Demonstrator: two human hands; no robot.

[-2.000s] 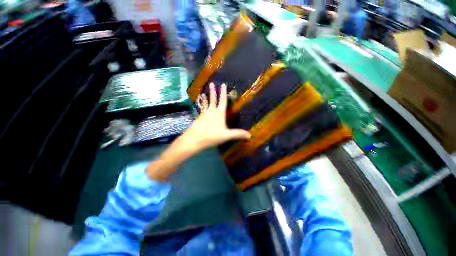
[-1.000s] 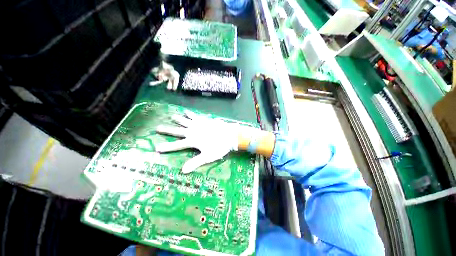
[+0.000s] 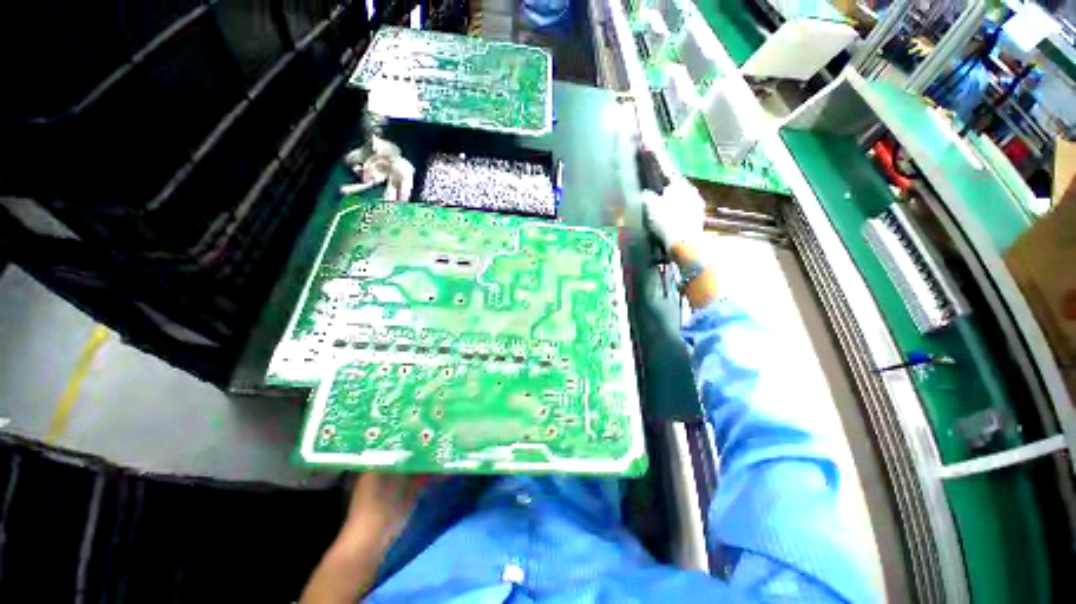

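Note:
A large green circuit board [image 3: 472,319] lies solder side up in front of me, its near edge over my lap. My left hand [image 3: 375,507] is bare and at the board's near edge; its fingers are hidden under the board. My right hand [image 3: 676,215], in a white glove, is closed around the black electric screwdriver [image 3: 650,172] to the right of the board; the grip is slightly blurred. A black screw tray [image 3: 490,184] full of silvery bits sits just beyond the board.
A second circuit board [image 3: 460,80] lies beyond the tray. A crumpled grey-white bundle [image 3: 380,171] sits left of the tray. Black bins [image 3: 153,153] stand at the left. A metal-railed conveyor [image 3: 832,319] runs at the right, with a finned bar [image 3: 911,271] and a pen [image 3: 914,361] on the green shelf.
My right hand has left the board's surface and moved right onto the screwdriver. The board has shifted away from me and to the right. Earlier, I held a dark panel with orange strips.

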